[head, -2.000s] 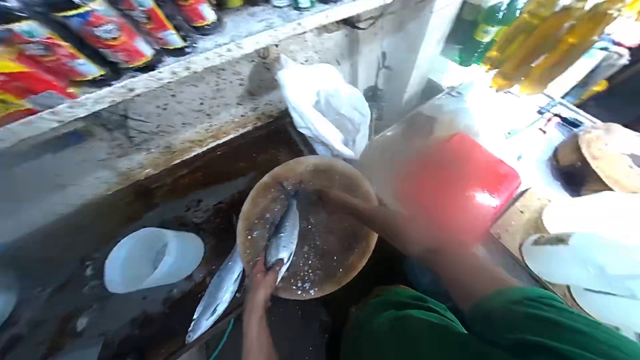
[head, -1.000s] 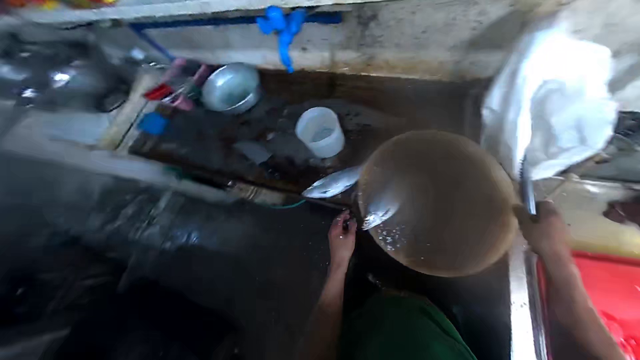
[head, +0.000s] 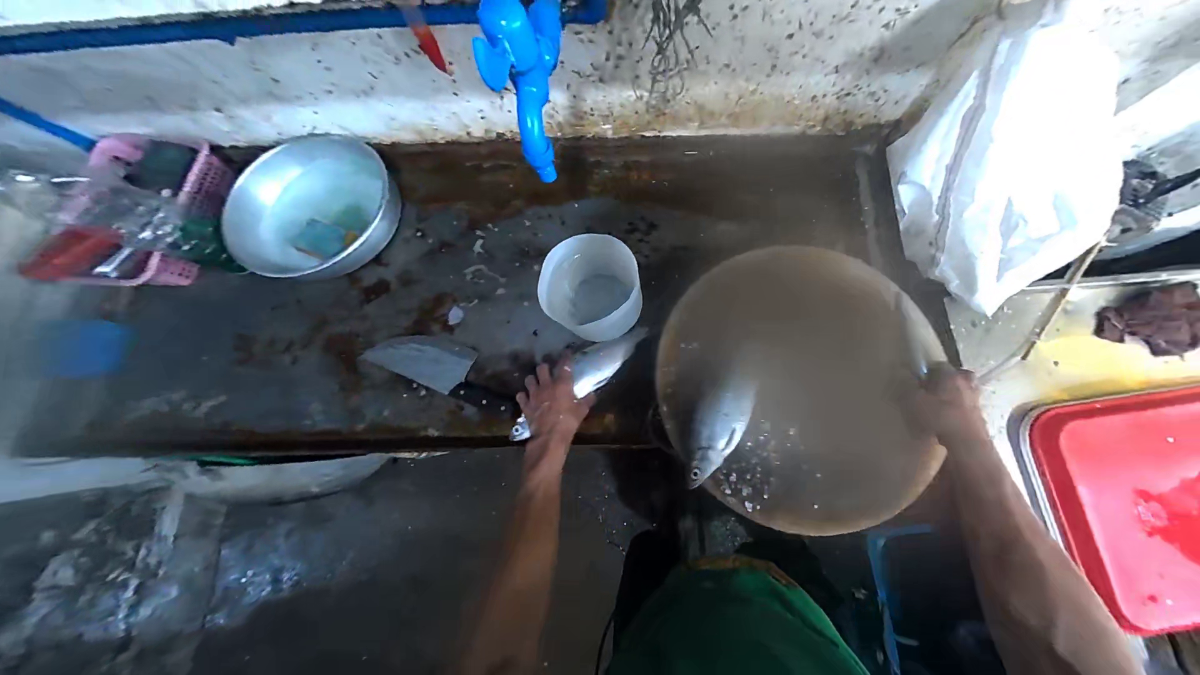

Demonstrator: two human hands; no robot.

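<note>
My left hand (head: 555, 405) lies on a silver fish (head: 605, 361) at the front of the dark wet counter, its fingers over the fish's body near the head. Left of that hand is a cleaver (head: 427, 363) with a dark handle. A second fish (head: 722, 422) rests on the left part of a round chopping board (head: 816, 347), with scales scattered beside it. My right hand (head: 949, 398) is closed at the board's right edge around what seems a knife, whose blurred blade (head: 905, 323) points up over the board.
Behind my left hand stands a white plastic tub (head: 592, 295). A metal basin (head: 314, 211) and a pink basket (head: 202, 178) are at the back left. A blue tap (head: 532, 94) hangs over the counter. At the right are a white sack (head: 1012, 159) and a red tray (head: 1125, 506).
My left hand has moved from the board's edge onto the fish on the counter. The fish on the board has been let go. The view has swung left.
</note>
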